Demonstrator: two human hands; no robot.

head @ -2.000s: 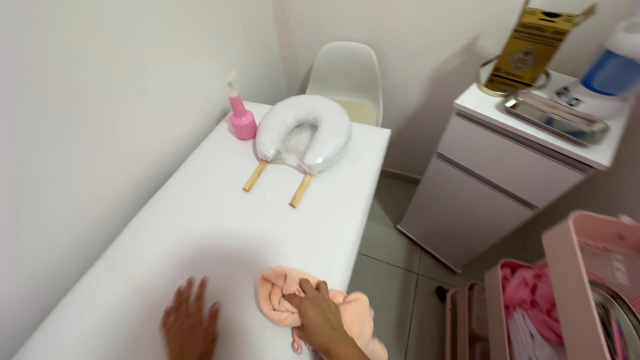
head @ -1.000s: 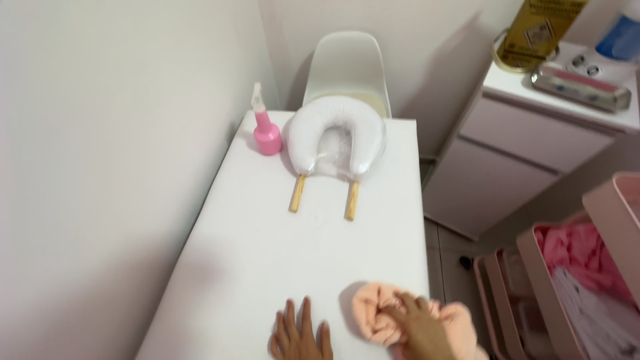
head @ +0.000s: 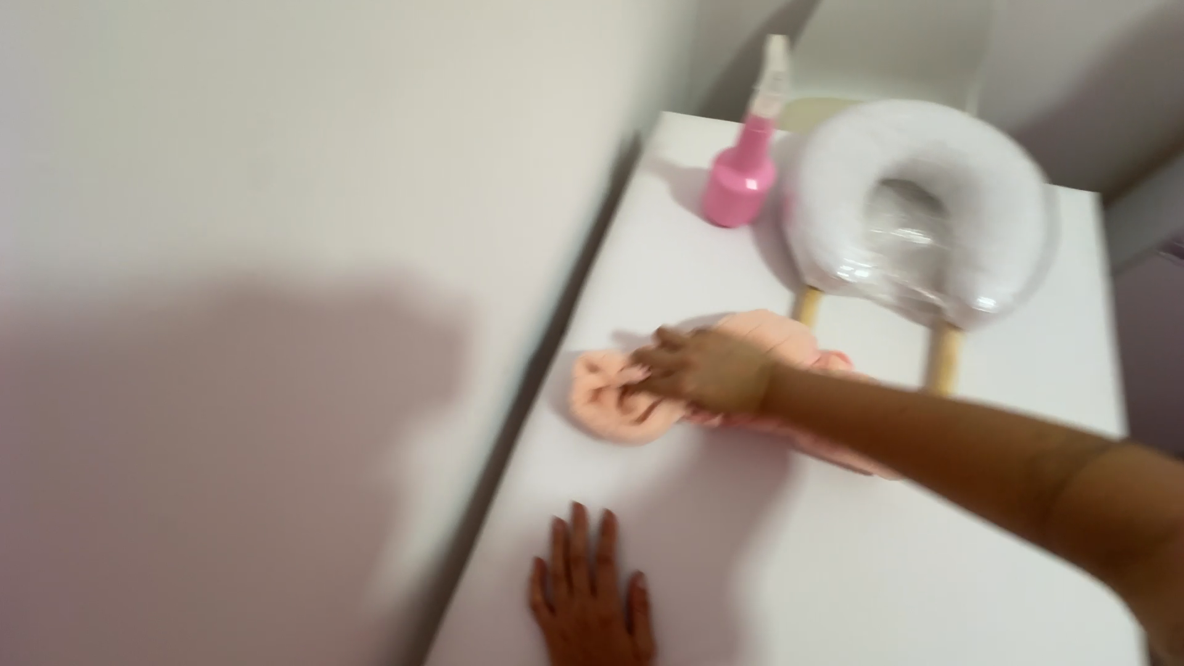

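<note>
My right hand [head: 708,370] presses on a bunched peach cloth [head: 620,421], its fingers bent into the folds; more of the cloth trails under my forearm. Whether the fingers pinch it is partly hidden by blur. My left hand [head: 592,592] lies palm down on the white table surface [head: 832,573], fingers apart, holding nothing. Beyond the cloth, a white U-shaped face cushion [head: 1008,203] in clear plastic rests at the far end, with two wooden sticks [head: 943,356] sticking out towards me. Left of the cushion stands a pink spray bottle [head: 738,180] with a pale nozzle.
A white wall [head: 277,185] runs along the table's left side, with a dark gap between them. Behind the far edge stands a pale chair [head: 888,55].
My right hand and the peach cloth have moved from the table's right edge across to its left side, just short of the cushion. The view has swung left and closer.
</note>
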